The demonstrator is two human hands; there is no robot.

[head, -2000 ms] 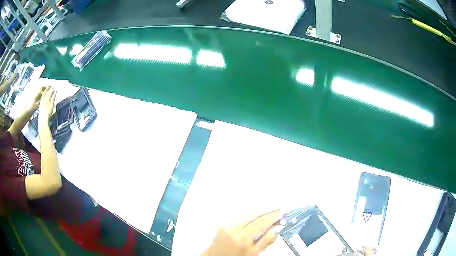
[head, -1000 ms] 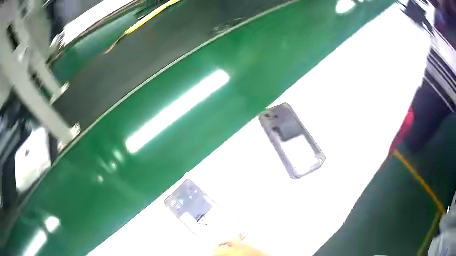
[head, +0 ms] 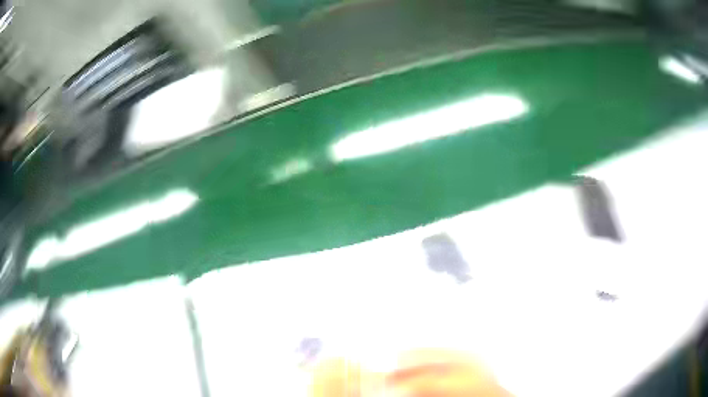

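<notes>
The view is strongly blurred. A greyish phone housing [head: 446,257] lies on the white foam mat [head: 256,326], right of centre. A darker housing [head: 598,209] lies farther right, near the mat's back edge. My left hand [head: 334,378] and my right hand [head: 446,375] show as blurred shapes close together at the bottom edge, cut off by it. A small purplish-grey patch [head: 310,349] shows just above my left hand; I cannot tell what it is. Whether my fingers hold anything is hidden by blur and glare.
The shiny green belt [head: 256,225] runs behind the mat. A seam [head: 196,341] crosses the mat at left. Another person's hand or arm [head: 32,360] shows at the lower left edge, beside a dark object. A white sheet [head: 177,108] lies beyond the belt.
The view has turned left since one second ago, so the two housings appear farther right. The mat seam and the other person at lower left have come into view. More of my hands shows.
</notes>
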